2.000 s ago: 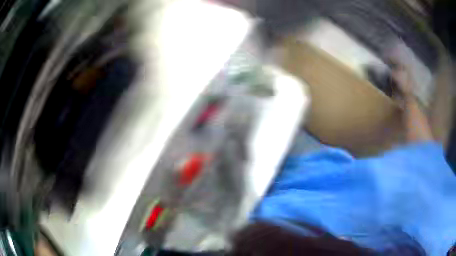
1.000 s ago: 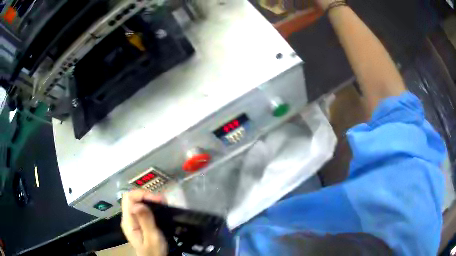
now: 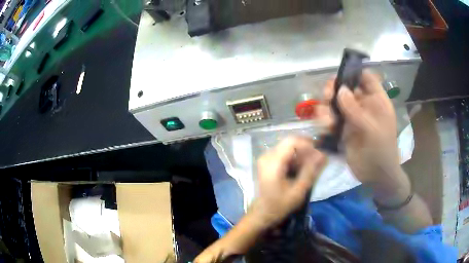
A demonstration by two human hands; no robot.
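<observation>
My right hand (image 3: 367, 120) grips a black part (image 3: 352, 69) above the right side of the press front; the part looks long and narrow from here. My left hand (image 3: 285, 177) is lower and to the left, over the whitish bag (image 3: 239, 154), with its fingers curled. Its fingertips are close to the lower end of the black part. Something dark shows between the left fingers, but blur hides what it is and whether it belongs to the same part.
The white metal press (image 3: 226, 61) has a red button (image 3: 307, 108), green buttons (image 3: 208, 121) and a digital controller (image 3: 249, 111). A black fixture (image 3: 277, 13) is on top. An orange tray (image 3: 434, 28) is at upper right, an open carton (image 3: 146, 218) at lower left.
The view has turned and shifted. My right hand has come back from the orange tray to the press front. My left hand, earlier at the left controller holding a black housing, is now beside the right hand.
</observation>
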